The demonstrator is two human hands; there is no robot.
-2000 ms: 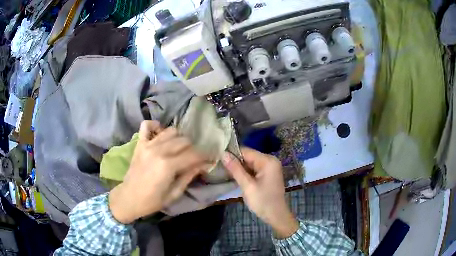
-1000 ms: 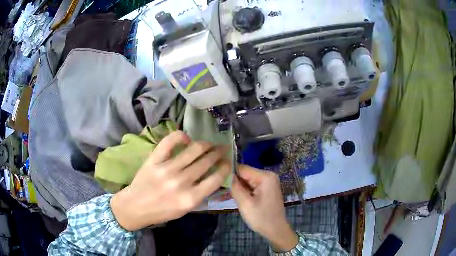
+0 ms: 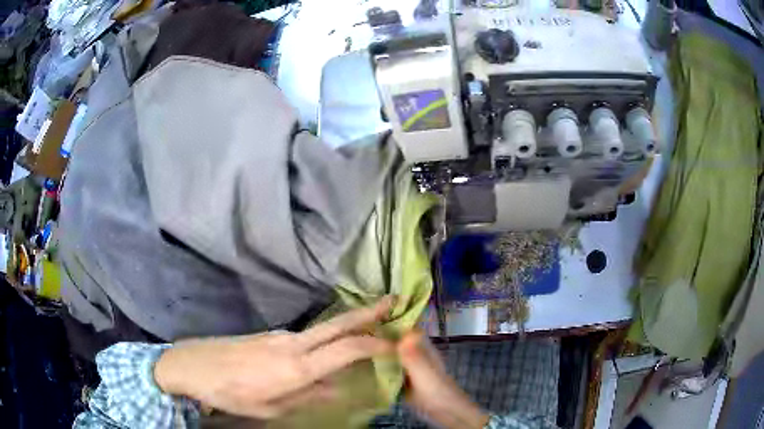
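Note:
The overlock machine (image 3: 553, 59) stands at the upper right, with its needle area (image 3: 440, 178) at the edge of the cloth. The olive-green cloth (image 3: 410, 251) runs from the needle area down to my hands. The grey-brown garment body (image 3: 218, 159) lies heaped to the left and joins the green cloth near the needle. My left hand (image 3: 268, 369) lies on the green cloth with fingers stretched to the right; its grip cannot be told. My right hand (image 3: 431, 381) is blurred and holds the cloth edge with thumb and finger, below the needle area.
A blue patch (image 3: 461, 272) with fuzzy trimmings (image 3: 523, 264) lies right of the needle. More olive-green pieces (image 3: 699, 184) hang at the right. Dark brown cloth (image 3: 209, 33) lies at the upper left. The table's wooden edge (image 3: 544, 331) runs above my lap.
The view has shifted, so the machine sits further right. The green cloth, bunched at the left before, now stretches from the needle toward me. Both hands are lower, further from the needle.

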